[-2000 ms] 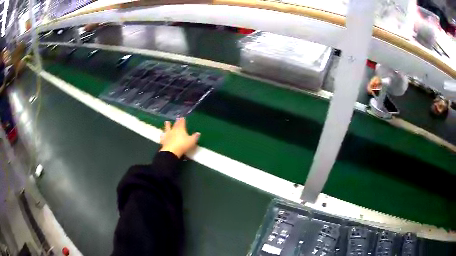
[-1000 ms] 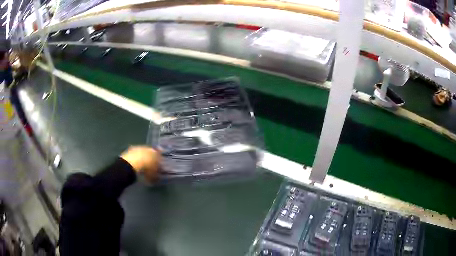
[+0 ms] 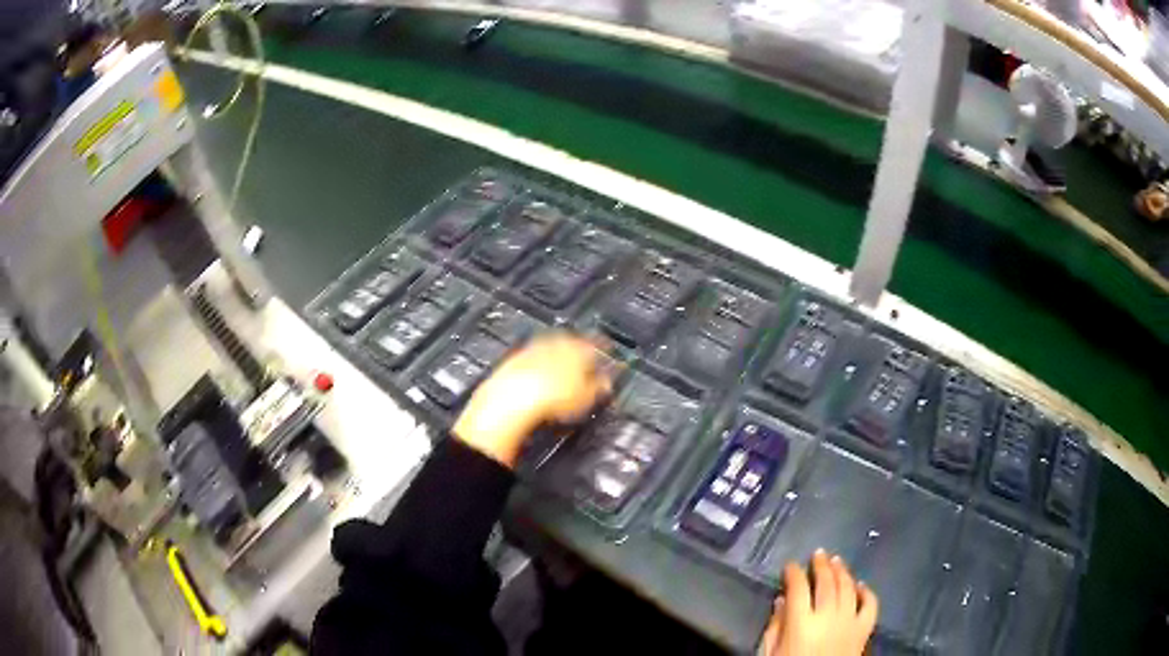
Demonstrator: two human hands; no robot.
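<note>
Two clear blister trays lie side by side on the dark green bench: the left tray [image 3: 385, 237] holds dark phone housings in two rows. The right tray [image 3: 897, 513] has several housings in its far row and one purple-blue housing [image 3: 733, 484] in its near row; the near pockets right of it are empty. My left hand [image 3: 545, 391] is over the near row of the left tray, blurred, with its fingertips hidden; whether it grips a housing cannot be told. My right hand [image 3: 820, 613], cut off by the bottom edge, is at the right tray's near edge, fingers apart.
The white assembly machine [image 3: 77, 180] with a fixture [image 3: 205, 449] and a yellow-handled tool [image 3: 192, 590] stands on the left. A green conveyor [image 3: 769, 167] with white edging and a white post [image 3: 904, 167] are beyond the trays. A small white fan [image 3: 1041, 109] stands at upper right.
The tray my left hand pulled off the conveyor now lies on the bench beside the right tray. My right hand has come into view. The view has turned down, bringing the machine in.
</note>
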